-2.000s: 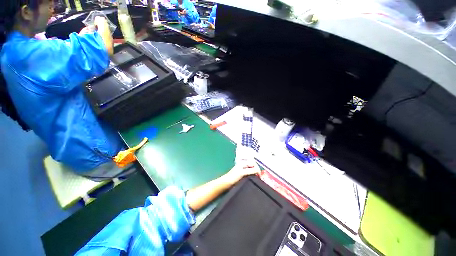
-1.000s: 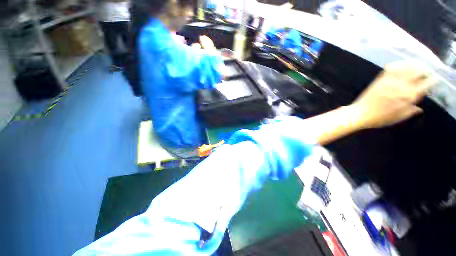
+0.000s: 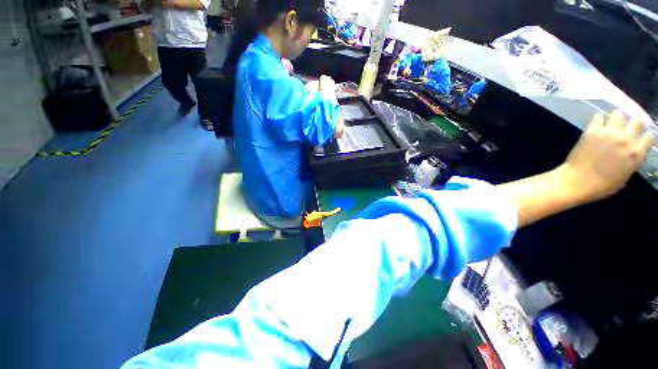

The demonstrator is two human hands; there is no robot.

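Observation:
My left hand [image 3: 610, 155], bare below a blue sleeve, reaches up to the edge of the shelf [image 3: 476, 65] at the right. Its fingertips are at the lower end of a clear plastic bag [image 3: 541, 68] that lies over the shelf edge; whether they grip it is unclear. My right hand is not in view. The black foam tray [image 3: 426, 353] shows only in part at the bottom edge, partly behind my sleeve. A sheet with black squares [image 3: 476, 288] lies on the bench to the right of my sleeve.
A coworker in a blue smock [image 3: 278, 130] sits at the left, hands over a deep black tray [image 3: 361, 166]. An orange tool [image 3: 319, 217] lies at the bench edge. A small white bottle [image 3: 427, 170] stands beyond my arm. A person stands far back [image 3: 180, 36].
My left hand has left the bench tray and risen to the shelf edge, moving slightly right and down since one second ago. The view has swung left; the foam tray has mostly left the picture.

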